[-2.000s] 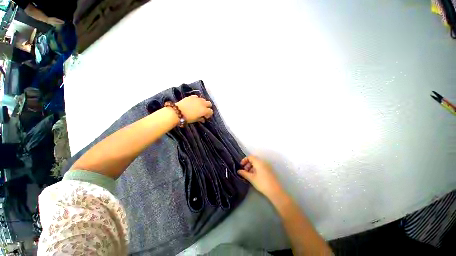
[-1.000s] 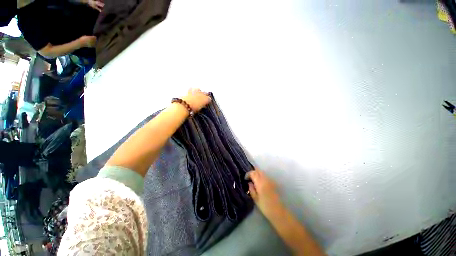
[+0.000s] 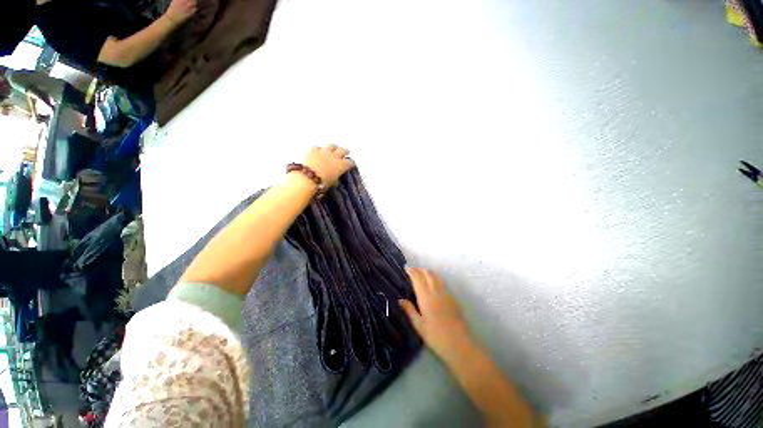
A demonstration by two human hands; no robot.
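Note:
Grey skirts [image 3: 280, 347] lie stacked on the white table, their waistbands [image 3: 345, 276] side by side in dark, overlapping layers with looped near ends. My left hand [image 3: 328, 165], with a brown bead bracelet at the wrist, is closed over the far ends of the waistbands; its fingertips are partly hidden. My right hand [image 3: 435, 313] rests against the right edge of the stack, near its lower end, thumb apart from the fingers. Thread snips [image 3: 752, 173] with dark tips lie at the right, cut off by the picture's edge.
The white table [image 3: 577, 226] reaches far and right. A person's arm [image 3: 138, 43] is beside a brown garment [image 3: 216, 54] at the far left. Dark garments [image 3: 84, 242] and clutter stand beyond the left edge. A yellow and dark item [image 3: 740, 18] is at the upper right corner.
My left hand has moved from on top of the layers to their far ends. My right hand has loosened from its pinch, fingers now spread. The view has shifted slightly.

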